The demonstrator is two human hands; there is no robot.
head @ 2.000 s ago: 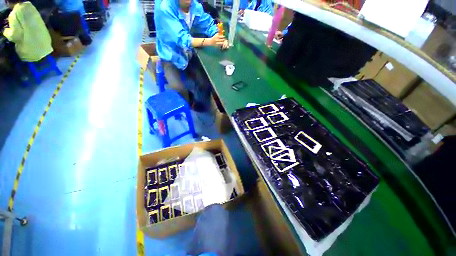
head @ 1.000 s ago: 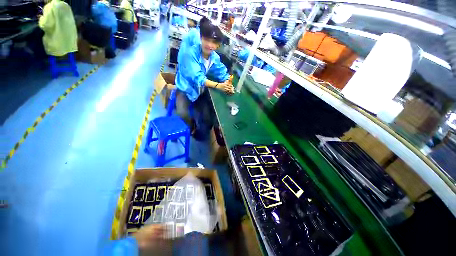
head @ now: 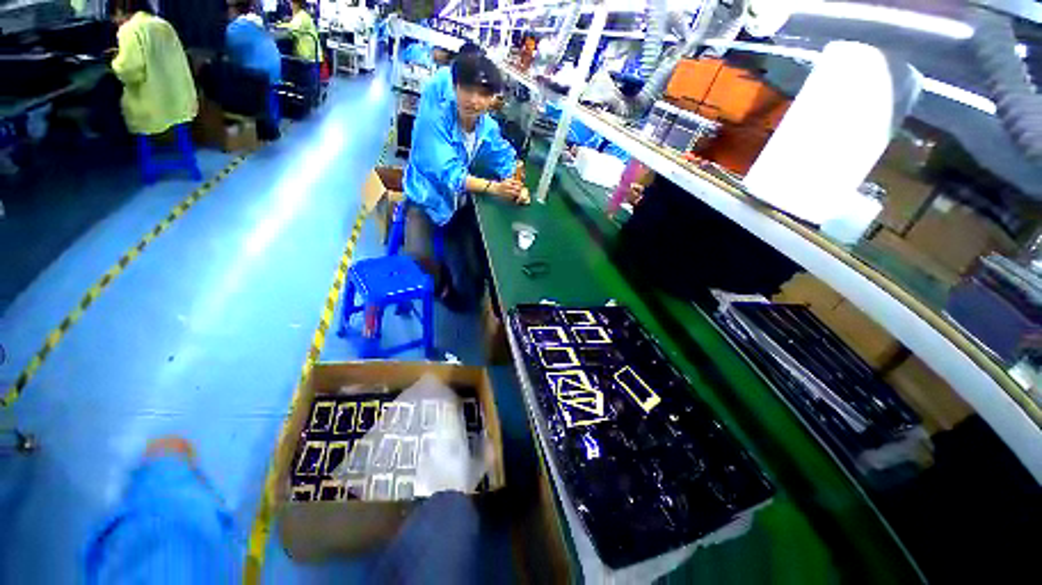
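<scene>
A large black glossy tray (head: 674, 486) lies on the green bench, with several pale-edged rectangular frames (head: 636, 390) on its far and left parts. Some frames overlap. An open cardboard carton (head: 343, 528) stands on the floor left of the bench, with rows of framed parts (head: 311, 458) and a crumpled cloudy plastic film (head: 425, 440). My left hand (head: 171, 448) shows small and blurred at the lower left, beyond a blue sleeve, away from the carton; its fingers cannot be made out. My right hand is out of the picture.
A blue stool (head: 390, 280) stands beyond the carton. A seated person in blue (head: 440, 149) has hands at the bench. A whitish cup (head: 526, 238) and a dark loop (head: 535, 270) lie on the bench. Black stacked trays (head: 817, 366) are at right, below a white shelf edge (head: 731, 183).
The view has tilted up since the first frame. My left hand came into view over the carton's near edge, then moved left, away from it. The tray and its frames look the same.
</scene>
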